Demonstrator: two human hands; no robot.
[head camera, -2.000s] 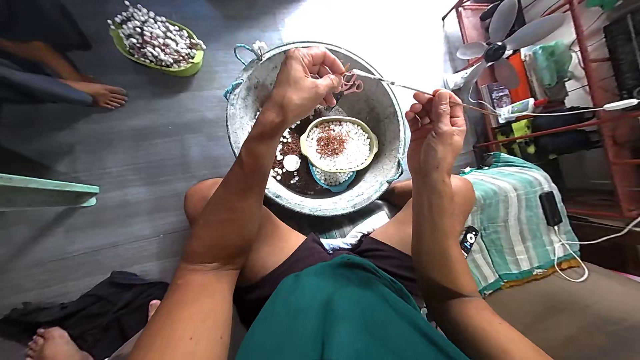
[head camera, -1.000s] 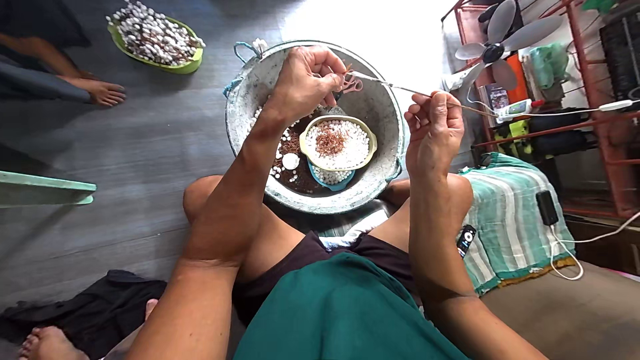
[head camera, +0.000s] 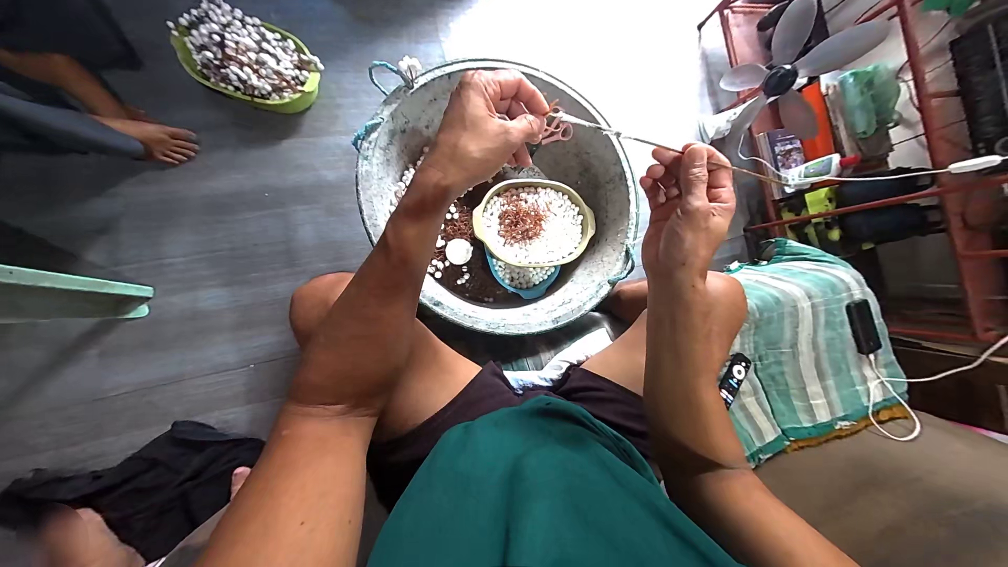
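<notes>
Over the wide metal basin (head camera: 614, 185) my left hand (head camera: 496, 118) pinches one end of a thin white-wrapped strand (head camera: 602, 127), with small reddish-brown bits at the fingertips. The strand runs taut to my right hand (head camera: 693, 177), whose thumb and fingers pinch it, and its thin brown end sticks out past them. Pinkish scissor handles (head camera: 557, 130) show behind the strand. Below, in the basin, a pale yellow bowl (head camera: 589, 236) holds small white beads with reddish-brown bits on top. It overlaps a blue dish (head camera: 535, 290) of similar beads. Loose beads lie beside a round white piece (head camera: 458, 252).
A green tub (head camera: 311, 94) heaped with white pieces stands at upper left, near another person's foot (head camera: 161, 142). At right are a metal rack (head camera: 937, 157), a fan (head camera: 780, 80), a striped cloth (head camera: 819, 339) and a remote control (head camera: 735, 378). A pale green ledge (head camera: 79, 293) juts in at left.
</notes>
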